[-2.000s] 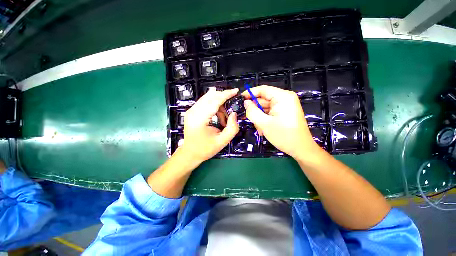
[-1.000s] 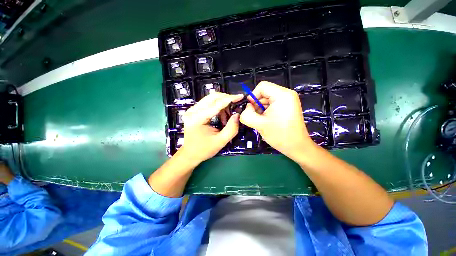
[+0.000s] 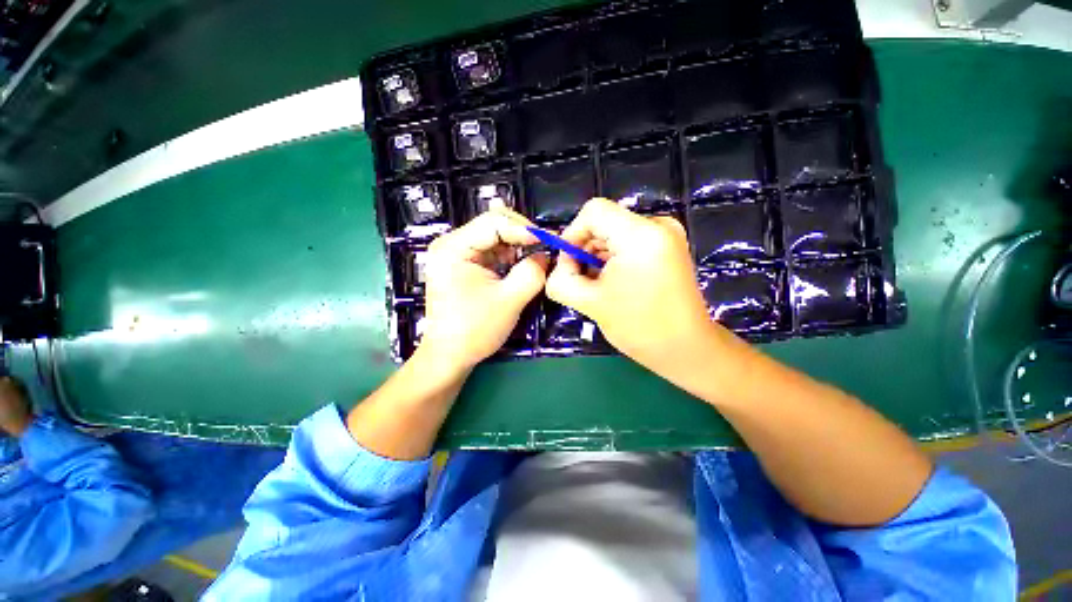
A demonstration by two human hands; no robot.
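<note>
A large glossy black blister tray point(image 3: 729, 165) lies on the green bench. Small black modules point(image 3: 474, 139) with white patches sit in pockets of its two left columns. My left hand point(image 3: 473, 288) is over the tray's lower left with its fingertips pinched together around a small dark part, mostly hidden by the fingers. My right hand point(image 3: 635, 276) is beside it and holds the slim blue tool point(image 3: 567, 246) between its fingertips. The tool points up and left to my left fingertips. Its tip contact cannot be made out.
A white strip point(image 3: 235, 141) runs behind the bench, with a darker green surface beyond. A black box point(image 3: 26, 276) stands at the far left. Clear tubing point(image 3: 973, 318) is at the right. Another person's blue sleeve point(image 3: 76, 482) shows lower left.
The small black module between my fingertips has become mostly hidden. The blue tool has tilted flatter and moved left to my left fingertips. The tray has shifted slightly in view.
</note>
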